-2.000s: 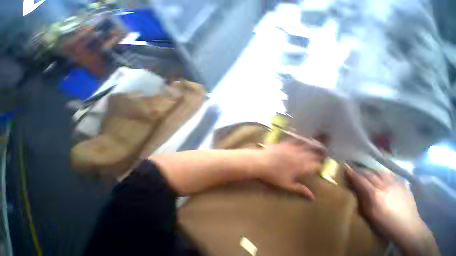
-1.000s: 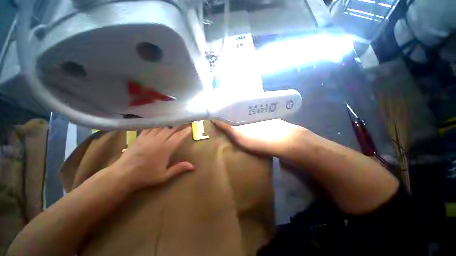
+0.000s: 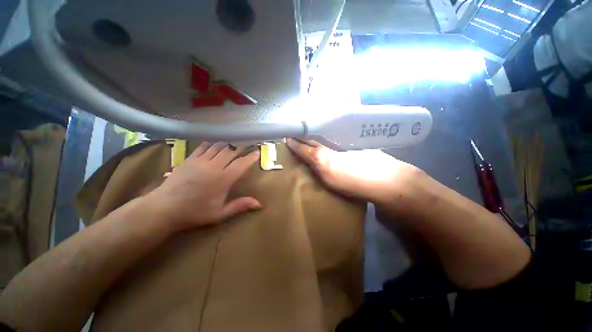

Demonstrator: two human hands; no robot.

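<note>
A tan-brown bag body (image 3: 259,259) lies over the front of the machine table. My left hand (image 3: 201,185) lies flat on it, fingers spread towards the machine head, thumb apart. My right hand (image 3: 344,170) rests at the bag's upper right edge, its fingertips partly under the lamp and hard to make out. Yellow template arms (image 3: 269,157) show on the bag between my hands and left of my left hand. The needle area is hidden behind the machine head and lamp.
The machine head (image 3: 156,65) with a red logo fills the upper left. A white LED lamp (image 3: 383,126) on a thick cable hangs over my right fingers. Dark red snips (image 3: 487,185) lie on the table at right, beside thin strips (image 3: 532,188). Brown bags (image 3: 42,188) are at far left.
The view has swung from the side to the machine front, then shifted slightly. Both hands remain on the bag, and my right fingers stay near its upper edge.
</note>
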